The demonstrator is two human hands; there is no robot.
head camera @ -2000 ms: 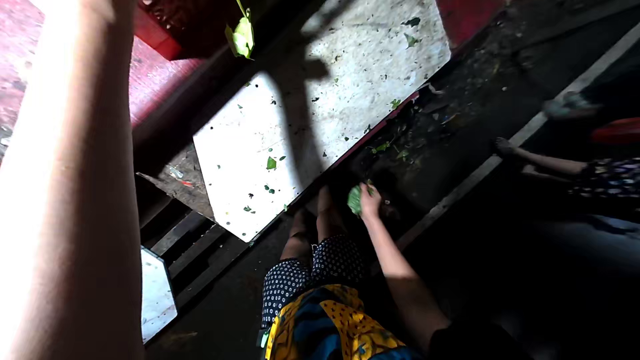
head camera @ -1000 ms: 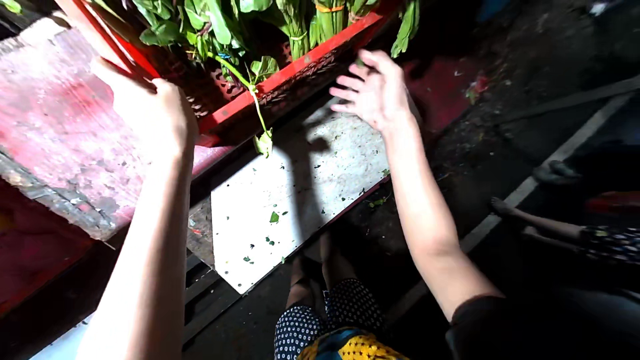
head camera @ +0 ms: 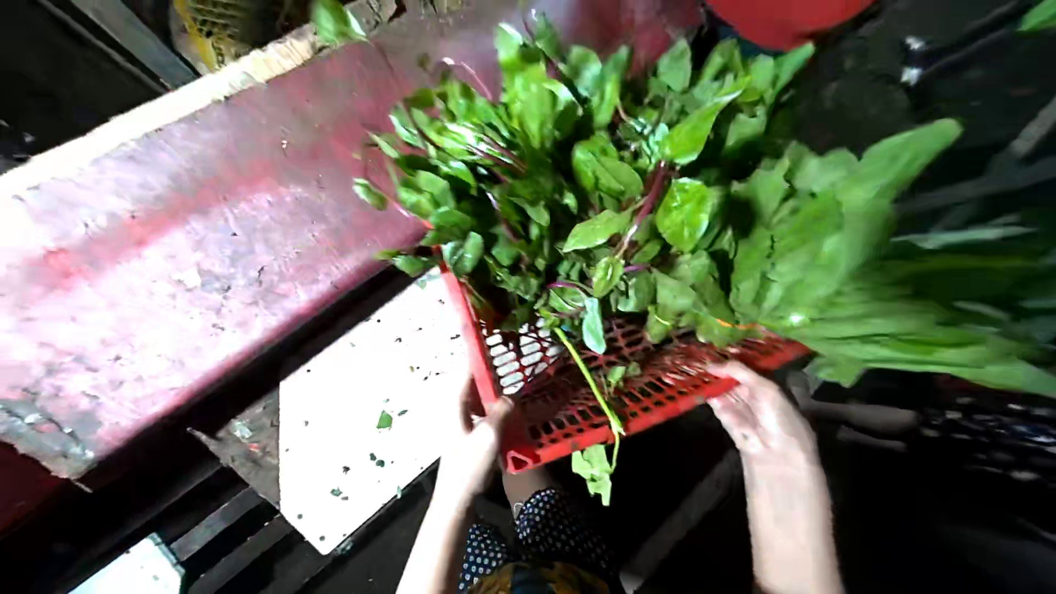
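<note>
A red perforated plastic crate is tilted in front of me, piled with leafy green vegetables, some with purple stems. My left hand grips the crate's left side near its front corner, the thumb over the rim. My right hand has its fingers on the near rim at the right. A larger, blurred bundle of long green leaves hangs out over the right side. One thin yellow-green stem lies across the near wall, its wilted leaf dangling below the rim.
A worn pink-and-red painted surface runs along the left. Below it lies a white board with leaf scraps, beside dark slats. A round red object is at the top right. Behind my right hand, another person's legs are partly visible.
The crate of greens, partly in view one second ago, has come out over the board. My right hand, spread in the air then, is now on its rim. The green bundle in that hand two seconds ago is gone from it.
</note>
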